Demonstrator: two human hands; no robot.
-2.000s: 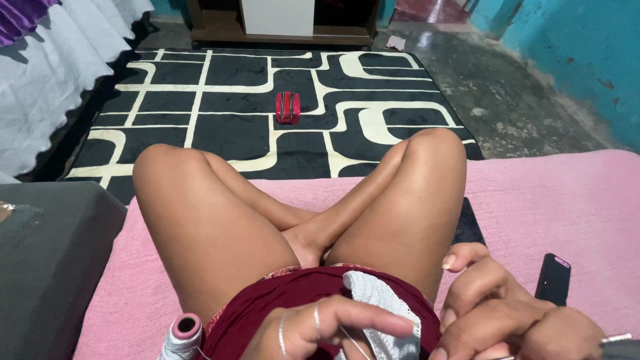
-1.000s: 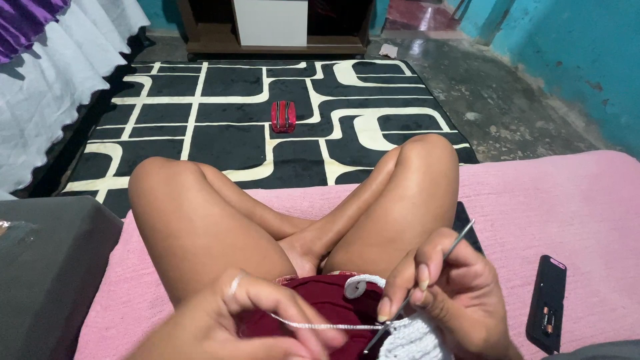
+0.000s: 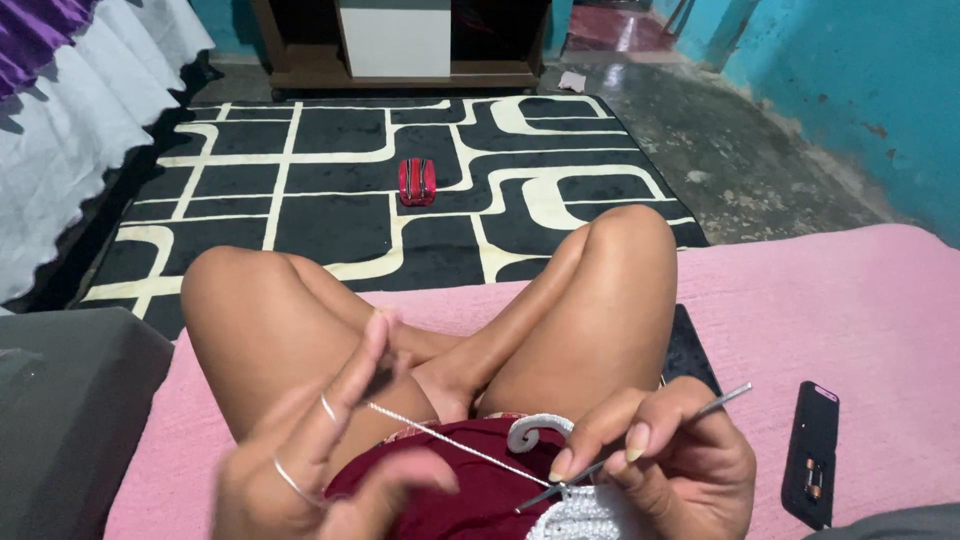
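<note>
A thin metal crochet hook (image 3: 726, 400) lies between the fingertips of my right hand (image 3: 667, 457), tilted, its tip down at the left. Under those fingers hangs a white crocheted piece (image 3: 581, 514) with a curled end (image 3: 541, 431), over dark red cloth (image 3: 465, 487). White yarn (image 3: 457, 442) runs taut from the hook to my left hand (image 3: 337, 442), where strands loop round the fingers. My left hand is raised and blurred, thumb and index finger apart. The spool is not in view.
Crossed bare legs rest on a pink cover (image 3: 810, 307). A dark phone or case (image 3: 810, 457) lies at the right, a grey cushion (image 3: 67, 420) at the left. Beyond, a red striped pouch (image 3: 417, 182) sits on a black and cream rug (image 3: 337, 180), before a brown cabinet (image 3: 405, 81).
The left hand has turned upward, thumb and index finger spread, with the yarn stretched. The hook in the right hand shows plainly since one second ago. The spool seen two seconds ago is out of view.
</note>
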